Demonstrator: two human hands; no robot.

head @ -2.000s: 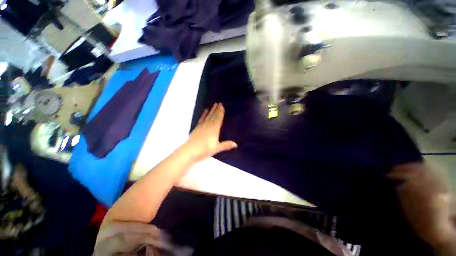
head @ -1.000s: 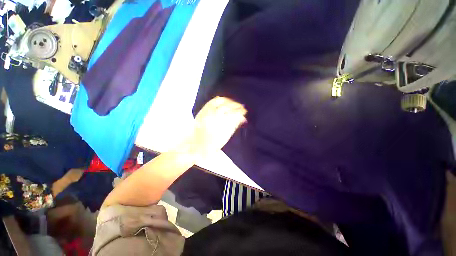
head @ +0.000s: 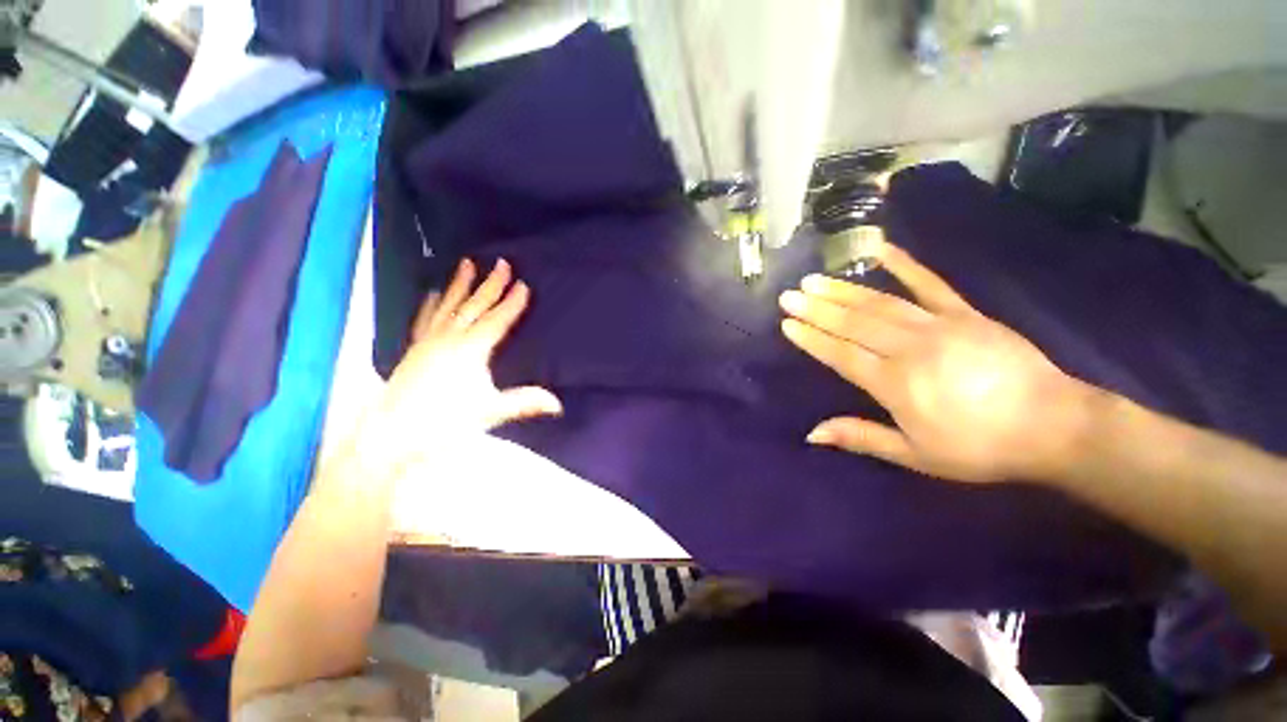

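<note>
A dark navy-purple garment piece (head: 621,423) spreads over the machine bed, with a folded flap at its upper left. The presser foot (head: 751,257) rests on or just above it, lit brightly. My left hand (head: 459,353) lies flat on the panel's left edge, fingers apart. My right hand (head: 946,374) lies flat on the panel just right of the foot, fingers spread and pointing left. The off-white sewing machine head (head: 903,85) stands over the cloth; the needle is blurred.
A long purple cut piece (head: 240,310) lies on a blue sheet (head: 318,409) at left. A dark fabric pile (head: 360,35) is at upper left. Another machine (head: 85,317) stands at far left, with part of a person in floral clothing (head: 85,621) below it. The white table edge (head: 565,529) faces my lap.
My right hand has come in from the right edge onto the panel beside the foot. My left hand has flattened with its fingers spread. The upper panel is now folded, and the view has shifted.
</note>
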